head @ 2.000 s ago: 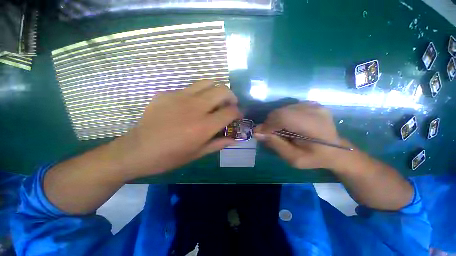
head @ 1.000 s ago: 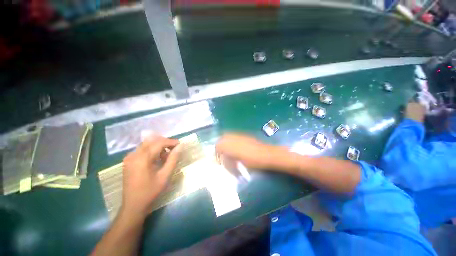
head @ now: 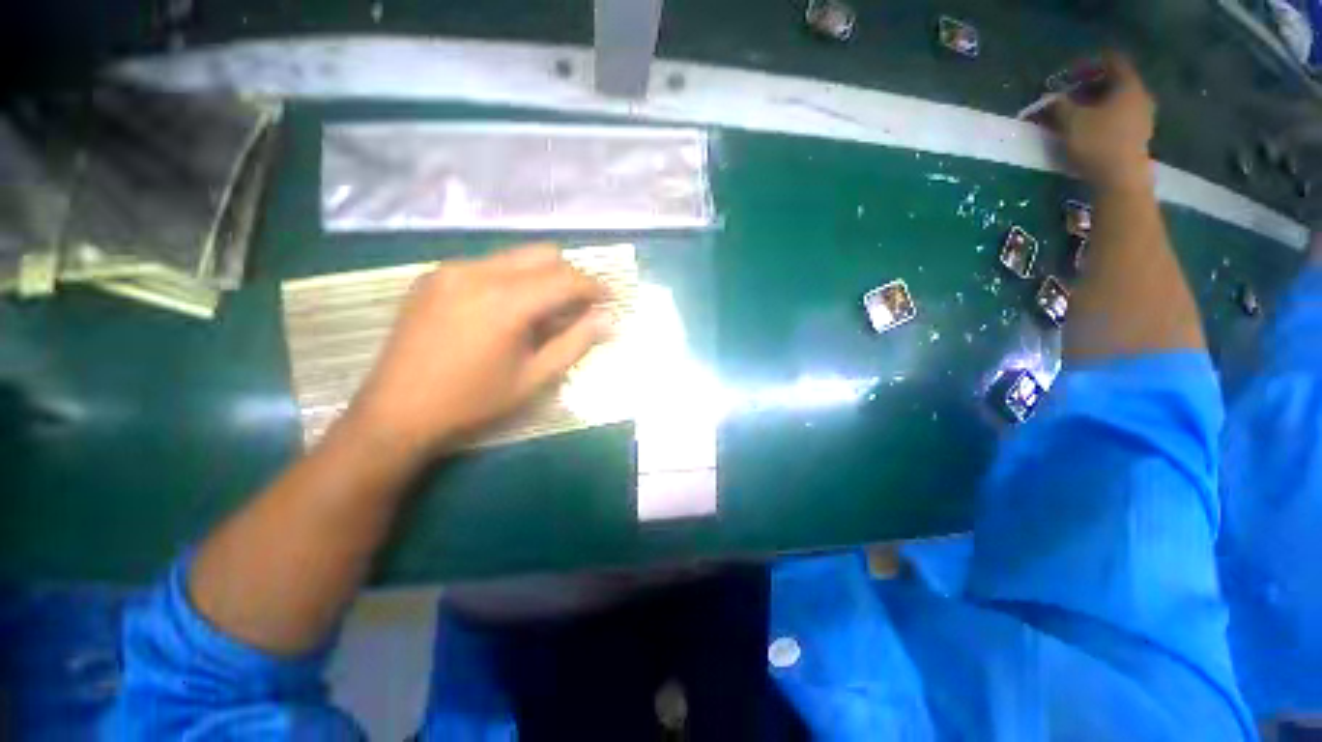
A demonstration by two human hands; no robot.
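The striped adhesive sheet (head: 348, 341) lies left of centre. My left hand (head: 486, 334) is over it, fingers bent, thumb and fingertips apart, with nothing visible between them. My right hand (head: 1109, 131) is far out at the upper right, over the dark belt beyond the pale rail. A thin pale tool, looking like the tweezers (head: 1040, 105), sticks out from its fingers. A watch housing (head: 1076, 76) is at its fingertips, partly hidden and blurred; whether it is gripped or resting on the belt is unclear. The pale card (head: 677, 493) lies at the bench edge with no housing on it.
Several housings (head: 890, 305) lie on the green bench at the right, some beside my right forearm. Others (head: 958, 36) are on the dark belt. A clear plastic sleeve (head: 515, 177) lies beyond the sheet, spare sheets (head: 160, 196) far left. Another person's blue sleeve (head: 1276, 478) is at the right edge.
My right hand has moved from the card out to the belt at upper right. My left hand has moved left from the housing to over the sheet. The housing has left the card. The view has shifted.
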